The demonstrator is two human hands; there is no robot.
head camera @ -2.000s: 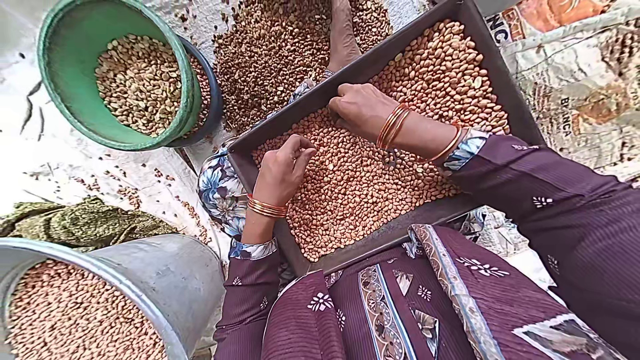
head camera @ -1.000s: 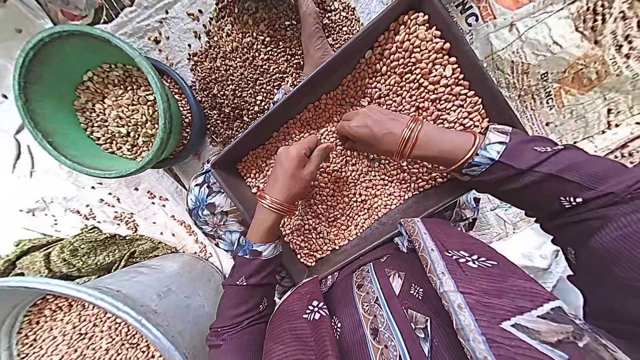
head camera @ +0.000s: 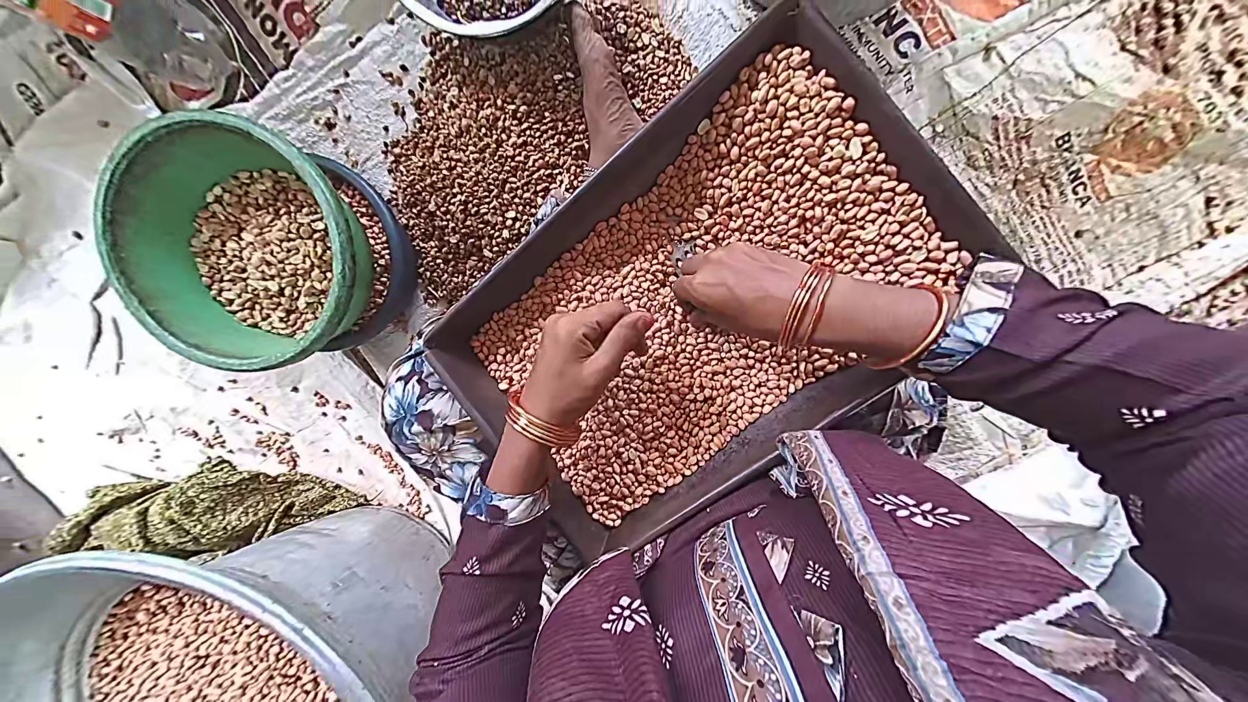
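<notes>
A dark rectangular metal tray (head camera: 882, 107) lies tilted across my lap, filled with shelled peanuts (head camera: 624, 419). Over its left part is my left hand (head camera: 587, 356), fingers curled and thumb laid toward the forefinger; whether it holds a nut is hidden. My right hand (head camera: 733, 288) rests among the peanuts near the tray's middle, its fingertips bent down into them, and what they pinch cannot be seen. Thin bangles circle both wrists.
A green plastic tub (head camera: 122, 229) of paler nuts stands at the left, overlapping a blue container (head camera: 398, 263). A metal bucket (head camera: 331, 575) of peanuts is lower left, beside a crumpled green cloth (head camera: 210, 507). Behind the tray, a foot (head camera: 603, 93) rests on a heap of darker nuts (head camera: 478, 156).
Since a second ago my hands have drawn apart, the right toward the tray's right side. The view has shifted, bringing a bowl into sight at the top.
</notes>
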